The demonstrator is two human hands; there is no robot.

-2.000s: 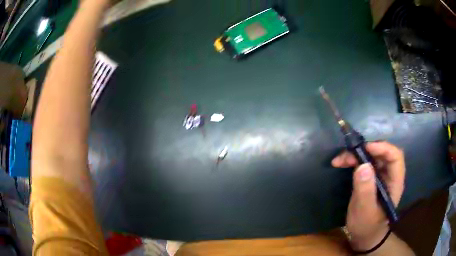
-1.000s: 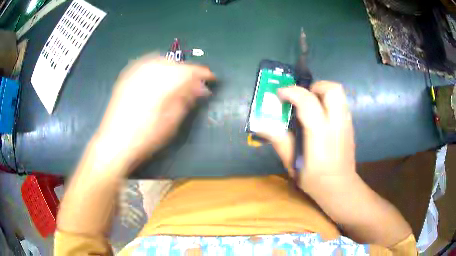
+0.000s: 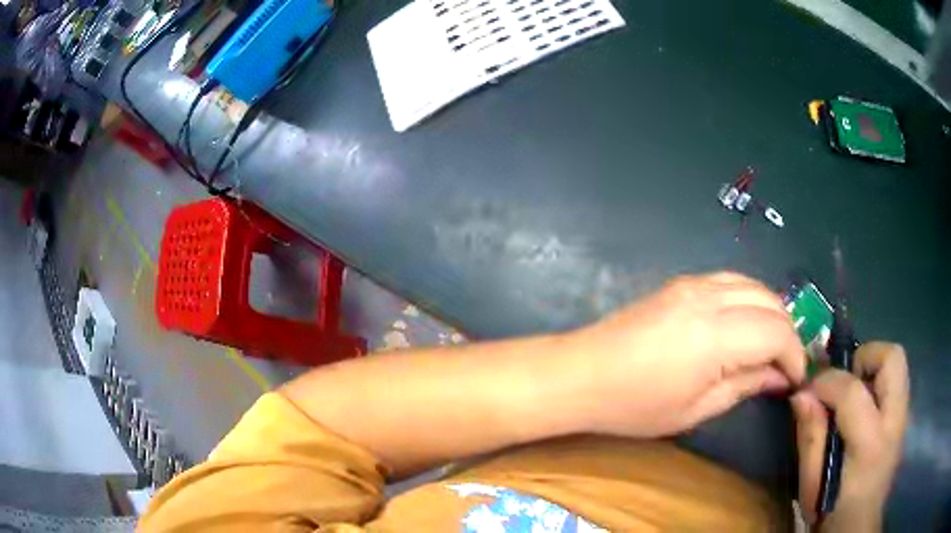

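A phone board assembly (image 3: 811, 312) with a green board lies on the dark green mat at the lower right, partly hidden by both hands. My left hand (image 3: 730, 354) has its fingertips drawn together at the board's near-left edge; whether they pinch anything is hidden. My right hand (image 3: 871, 411) holds the soldering iron (image 3: 834, 448) beside the board's right side. The iron's tip points away from me and is faint. Small wired components (image 3: 736, 196) with red leads lie beyond the board, with a single white one (image 3: 773, 217) beside them.
A second board assembly (image 3: 868, 131) lies at the upper right. A white component tray (image 3: 412, 62) with dark slots lies at the top. A blue box (image 3: 269, 47) and black cables are at the upper left. A red stool (image 3: 198, 276) stands on the floor at left.
The view has swung to the left, showing the stool and floor. My left hand has moved from near the small components to the board. My right hand still holds the iron by the board.
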